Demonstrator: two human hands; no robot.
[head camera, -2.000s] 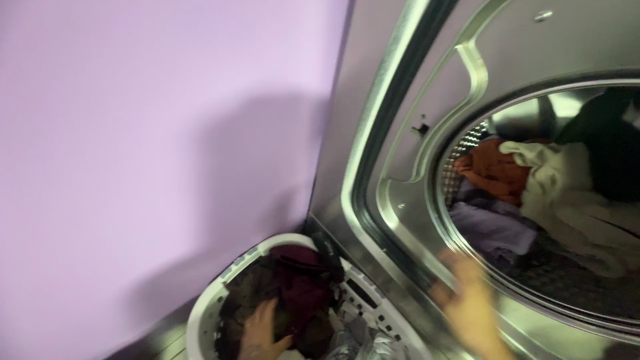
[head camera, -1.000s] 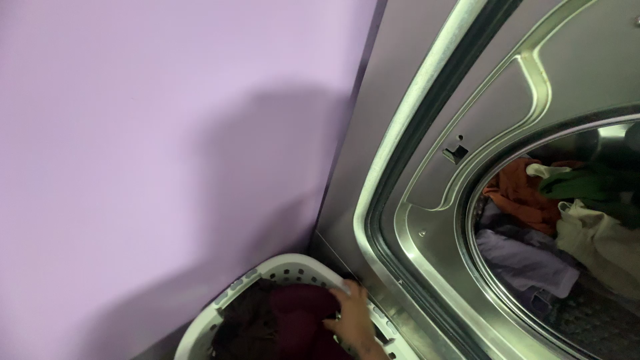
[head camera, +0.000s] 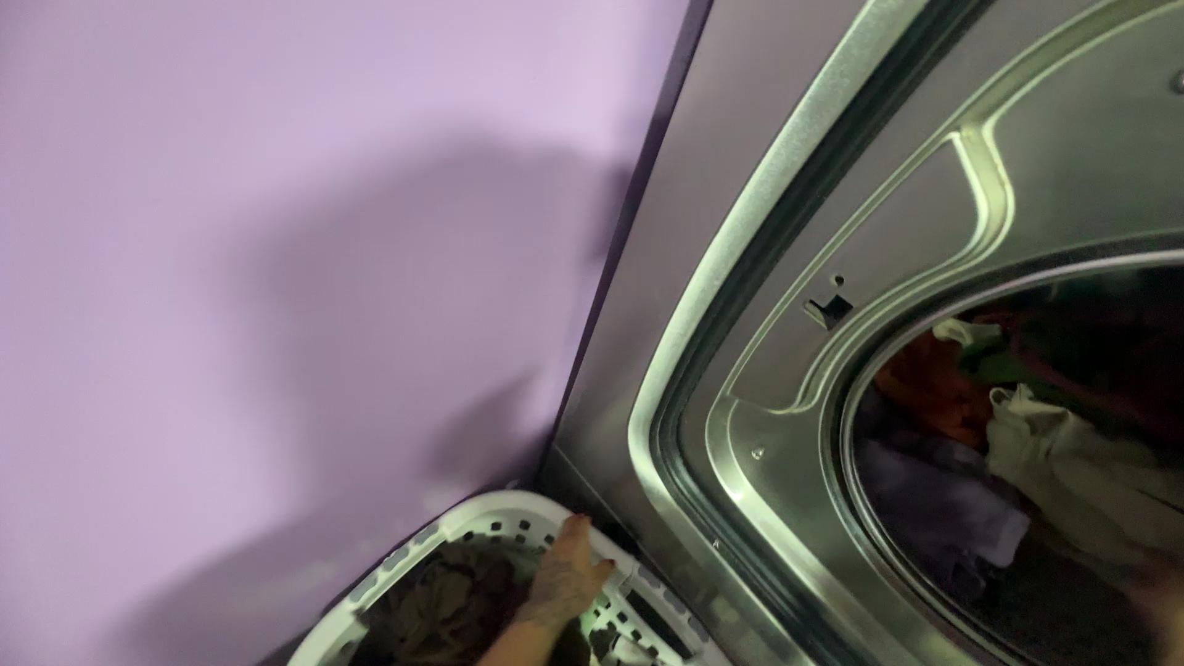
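My left hand (head camera: 564, 578) reaches over the white plastic laundry basket (head camera: 504, 504), its fingers and thumb spread at the inner side of the rim, with no cloth visible in it. Dark crumpled clothes (head camera: 444, 592) lie in the basket left of my hand. At the lower right edge, a blurred part of my right hand (head camera: 1167, 601) shows by the round opening of the metal laundry machine; its fingers are hidden. Inside the drum are an orange-red garment (head camera: 934, 388), a cream one (head camera: 1064, 453), a purple-grey one (head camera: 943, 499) and dark reddish cloth (head camera: 1110, 361).
A lilac wall (head camera: 277, 231) rises on the left, beside the machine's metal side panel (head camera: 638, 305). The machine's raised door frame (head camera: 721, 250) and the round opening's rim (head camera: 837, 435) stand right of the basket.
The maroon cloth seen in the basket earlier no longer shows there, and dark reddish cloth now shows in the drum. A blurred hand has appeared at the right edge.
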